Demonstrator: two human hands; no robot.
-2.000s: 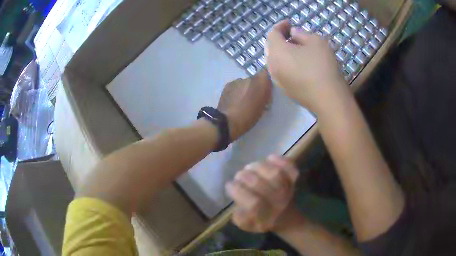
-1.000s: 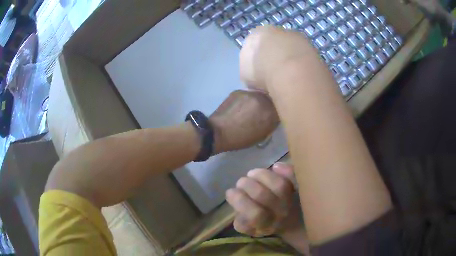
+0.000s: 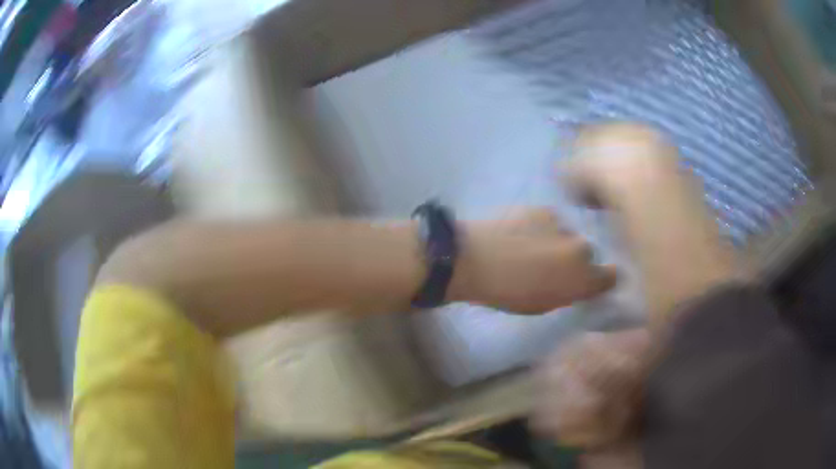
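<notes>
My left hand (image 3: 536, 267), with a dark wristband, is over the white sheet (image 3: 412, 128) in the cardboard carton (image 3: 362, 46). It is blurred, its fingers bent down; whether it holds anything is hidden. A curled hand at the carton's near edge, apparently my right hand (image 3: 591, 389), is blurred and partly behind another person's dark sleeve; its contents are hidden. Close rows of small silver metal parts (image 3: 733, 119) cover the carton's far right part and look smeared by motion.
Another person's hand (image 3: 619, 160) reaches into the carton from the right, close to my left hand, with a dark brown sleeve (image 3: 733, 385). A second carton (image 3: 101, 197) stands at the left. Shiny clear plastic and pale sheets lie at upper left.
The view has shifted and blurred; the carton, parts and hands now sit farther right. My left hand has come out from beside the other person's wrist, and their sleeve now covers part of the curled hand.
</notes>
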